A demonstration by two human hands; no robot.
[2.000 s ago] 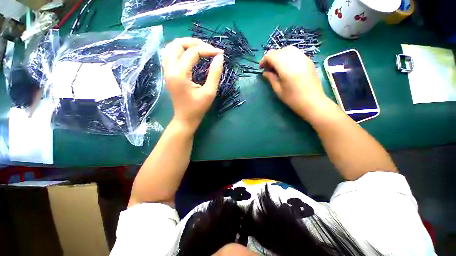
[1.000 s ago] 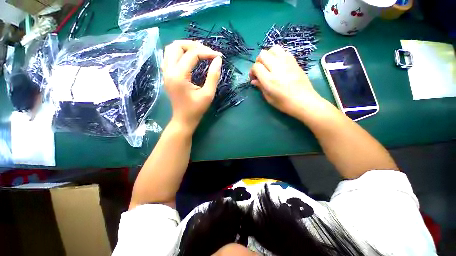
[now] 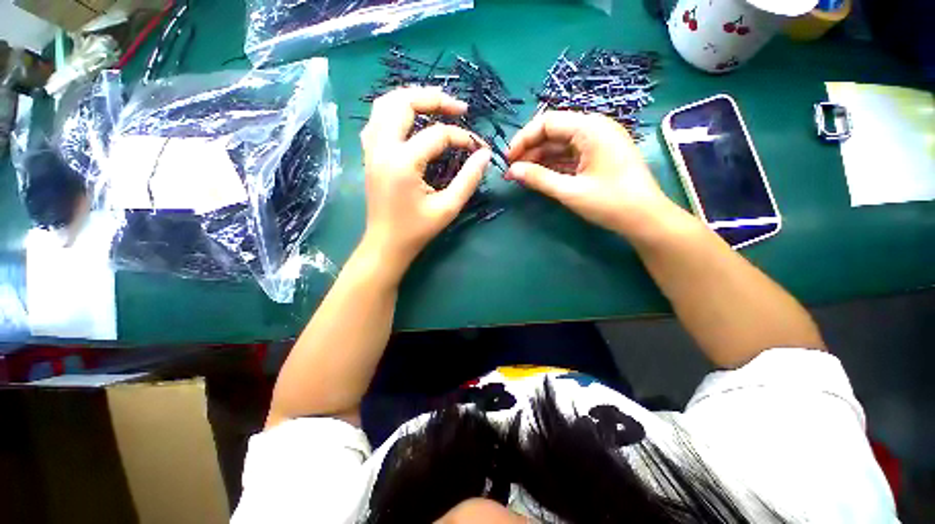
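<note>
My left hand (image 3: 415, 164) and my right hand (image 3: 590, 169) meet fingertip to fingertip over the bench. A thin dark rod-like part (image 3: 497, 154) shows between the fingertips of both hands. It is small, and its ends are partly hidden by the fingers. The left pile of slim dark parts (image 3: 482, 82) lies behind and under my left hand, partly covered by it. The right pile of slim parts (image 3: 600, 80), with more pale glints, lies just beyond my right hand.
The large clear bag (image 3: 220, 225) with a white label lies left. Another clear bag (image 3: 349, 23) is at the far edge. A smartphone (image 3: 723, 169), buckle-like item (image 3: 832, 121), paper sheet (image 3: 892, 154) and cherry mug (image 3: 718, 36) are right. An open carton (image 3: 169, 450) stands below bench level.
My left hand has moved slightly right, and my right hand has turned so its fingertips meet the left ones. A dark part now shows between them.
</note>
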